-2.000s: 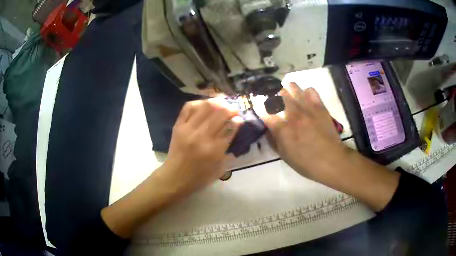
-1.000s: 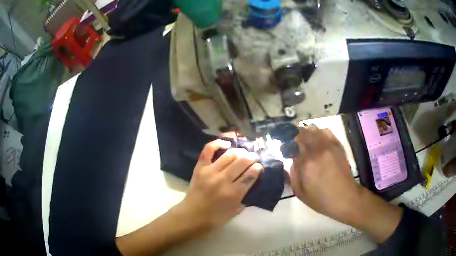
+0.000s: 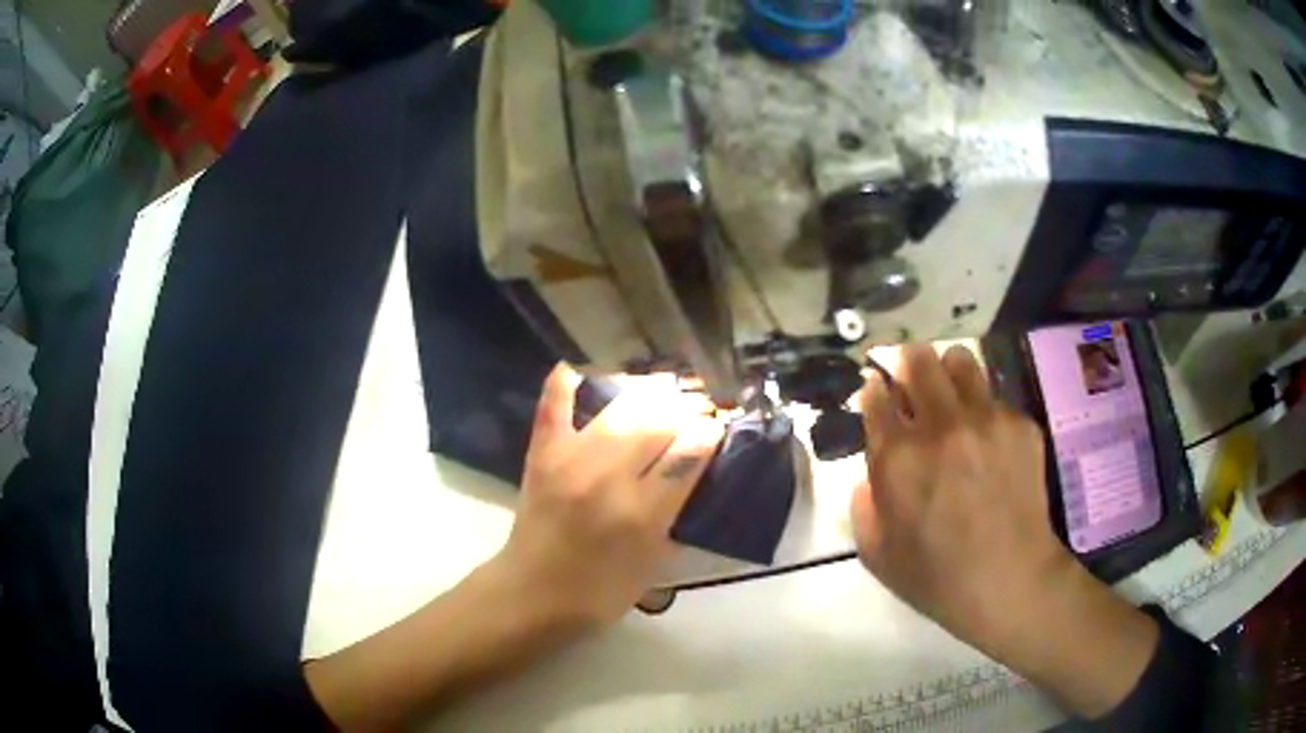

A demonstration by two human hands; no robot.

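Note:
A small dark cloth piece (image 3: 742,494) lies under the presser foot and needle (image 3: 763,405) in the bright lamp glare. My left hand (image 3: 609,480) rests on its left side, with the fingers on dark cloth; part of that cloth is hidden under the fingers. My right hand (image 3: 953,487) is just right of the needle, beside a small black machine part, with fingers bent; whether it holds something is hidden. A larger dark fabric panel (image 3: 466,315) runs behind my left hand and under the machine head (image 3: 573,215).
A long dark cloth strip (image 3: 244,387) lies on the left of the white table (image 3: 688,659). A smartphone (image 3: 1100,444) on a dark mat lies right of my right hand, below the control panel (image 3: 1174,236). A yellow cutter (image 3: 1226,490) is far right. A red stool (image 3: 194,89) is upper left.
The view has shifted. My left hand has moved slightly left from the small cloth, so more of it shows at the needle. My right hand has moved a little away from the needle.

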